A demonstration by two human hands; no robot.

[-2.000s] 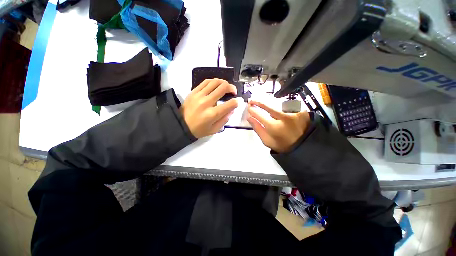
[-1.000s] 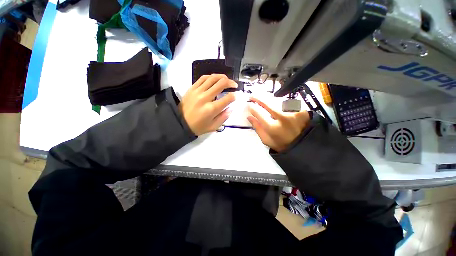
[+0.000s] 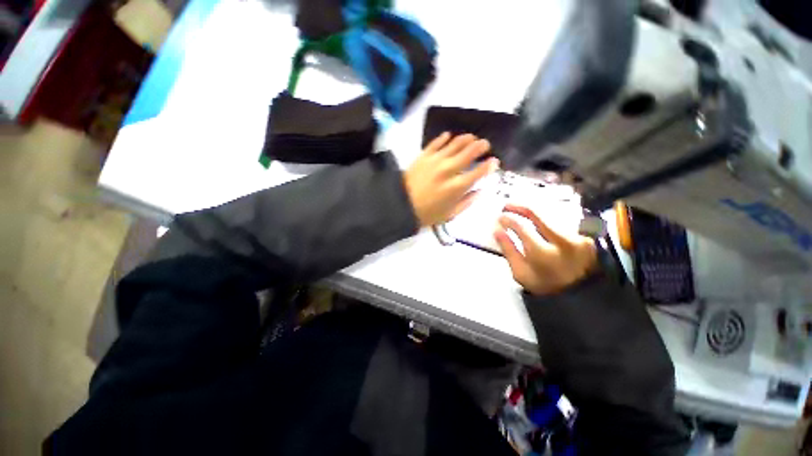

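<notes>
A dark fabric piece (image 3: 458, 122) lies flat on the white table left of the needle area, partly under the machine head. My left hand (image 3: 448, 178) rests flat with its fingertips on the near edge of this piece. My right hand (image 3: 545, 251) lies on the bed in front of the needle area, fingers slightly apart, with nothing visible in it. The needle area is blurred and overexposed. A folded stack of dark pieces (image 3: 320, 130) lies to the left.
The sewing machine head (image 3: 677, 125) fills the upper right. A bundle with a blue tie strip (image 3: 378, 62) and a green strip (image 3: 296, 69) lies at the back left. A dark keypad object (image 3: 661, 258) and an orange stick (image 3: 623, 226) lie right. The table's front edge (image 3: 427, 313) slants.
The camera view has tilted and shifted, so the table slants and blurs. My hands are slightly farther apart, and the left fingers lie flatter at the dark piece.
</notes>
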